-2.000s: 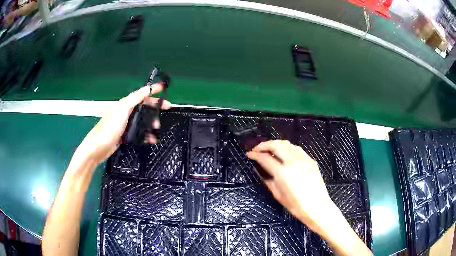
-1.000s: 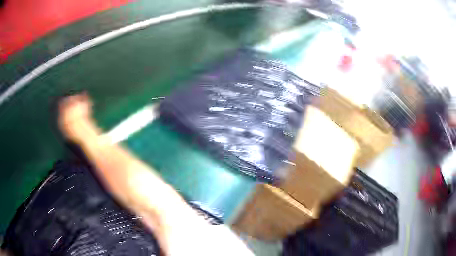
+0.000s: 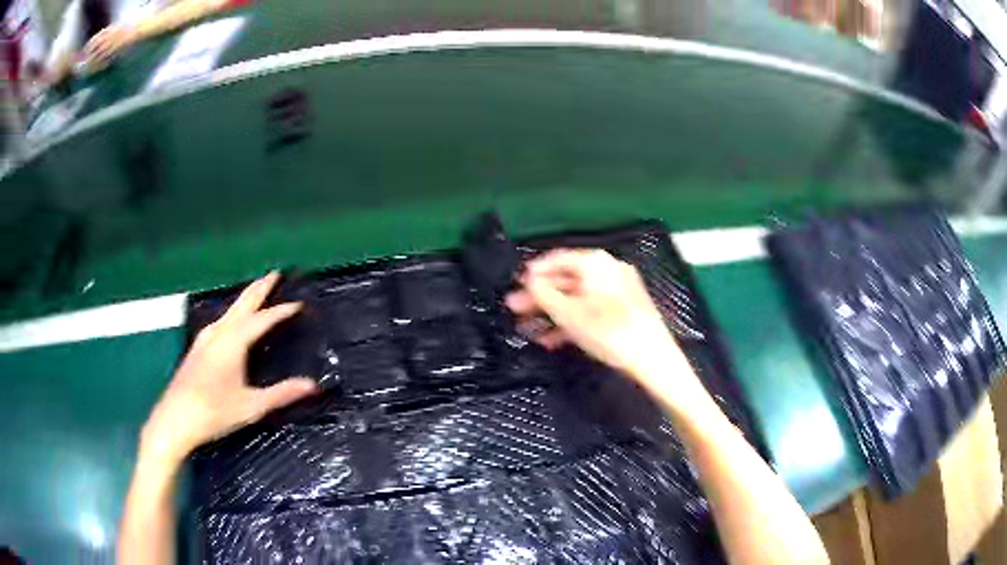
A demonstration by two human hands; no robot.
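Note:
A shiny black tray (image 3: 375,464) lies in front of me, its far edge over the white strip. Dark housings (image 3: 436,320) sit in several far-row pockets, blurred. My left hand (image 3: 226,370) is at the tray's far left, thumb and fingers spread around a dark pocket area; no clear grip shows. My right hand (image 3: 585,309) is over the middle of the far row, fingers pinching a blurred black phone housing (image 3: 490,259), which stands tilted over a pocket and the tray's far edge. Its lower part is hard to make out.
The green belt (image 3: 387,144) runs beyond the white strip, with a blurred housing (image 3: 289,116) and darker shapes at left. A spare black tray stack (image 3: 894,342) is at right, above brown cartons (image 3: 928,502). Another person's arm (image 3: 155,24) reaches in at top left.
The view swung right and back. Several far-row pockets now hold dark housings, where one was clear before. My left hand no longer shows raised housings; my right hand has a housing at the far row.

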